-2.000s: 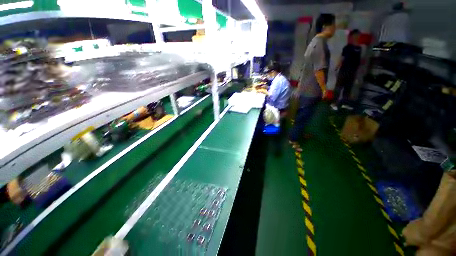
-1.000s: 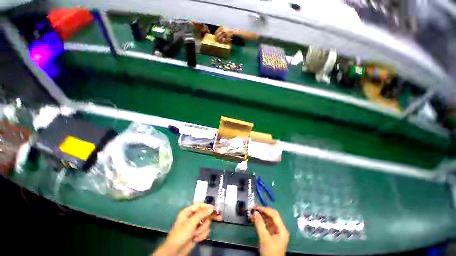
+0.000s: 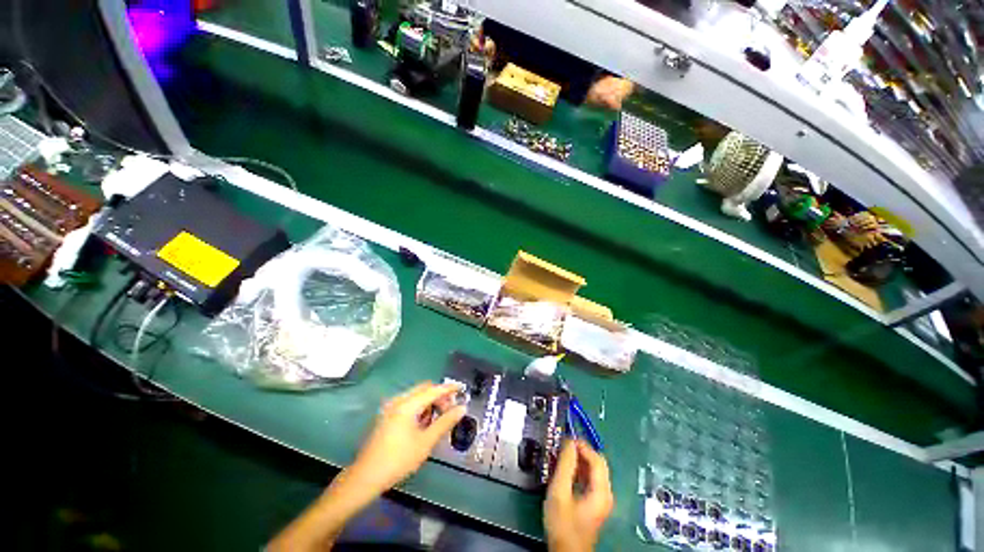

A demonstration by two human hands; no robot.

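Note:
The black assembly jig (image 3: pixel 499 426), two flat blocks side by side with white printing and oval recesses, lies on the green bench. My left hand (image 3: pixel 405 431) is at its left block, fingertips pinched together over the upper left edge; whether they hold a small part is unclear. My right hand (image 3: pixel 577 491) is at its lower right edge, fingers curled around something small and dark that I cannot make out. The glue bottle (image 3: pixel 542 366) lies at the jig's top edge. Blue-handled cutters (image 3: pixel 584 423) lie right of the jig, just above my right hand.
A clear plastic bag (image 3: pixel 324 313) and a black equipment box (image 3: pixel 194 243) with cables are at the left. Behind the jig stand a left carton (image 3: pixel 458 292), a middle carton (image 3: pixel 545 283) and a right carton (image 3: pixel 599 342). A blister tray (image 3: pixel 707 453) is at the right.
The view swings from down the line to the bench, then shifts. My left hand has moved up along the jig's left side. My right hand has moved slightly lower, away from the recesses.

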